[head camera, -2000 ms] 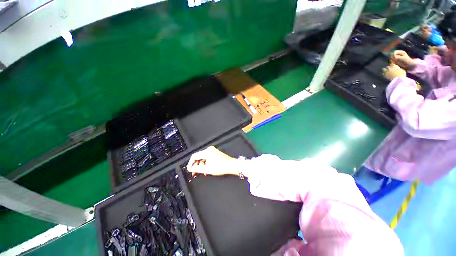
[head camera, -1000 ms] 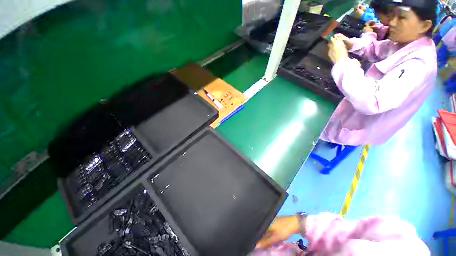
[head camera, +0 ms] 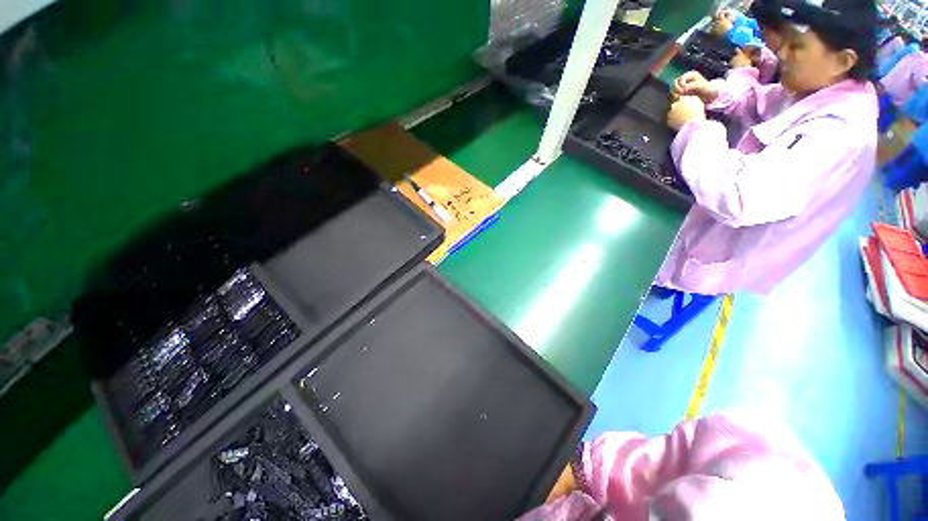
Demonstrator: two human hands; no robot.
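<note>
The near tray (head camera: 448,407) lies in front of me, with a jumbled heap of small black modules (head camera: 280,473) in its left half and a few tiny pale fittings (head camera: 310,385) in its right half. The far tray (head camera: 351,254) holds modules in rows (head camera: 209,341) in its left half. My right hand (head camera: 561,486) shows only as a sliver of wrist at the near tray's bottom right corner; its fingers are hidden or cut off. My left hand is not in view.
A brown board (head camera: 432,188) with a white marker (head camera: 427,198) and a blue pen (head camera: 472,234) lies right of the far tray. A white post (head camera: 575,87) stands beyond. A person in pink (head camera: 773,173) works at another black tray (head camera: 621,153) on the right.
My right hand has left the near tray's divider and dropped to the lower right, then mostly out of sight. The view has turned right. The neighbouring person's hands have moved slightly.
</note>
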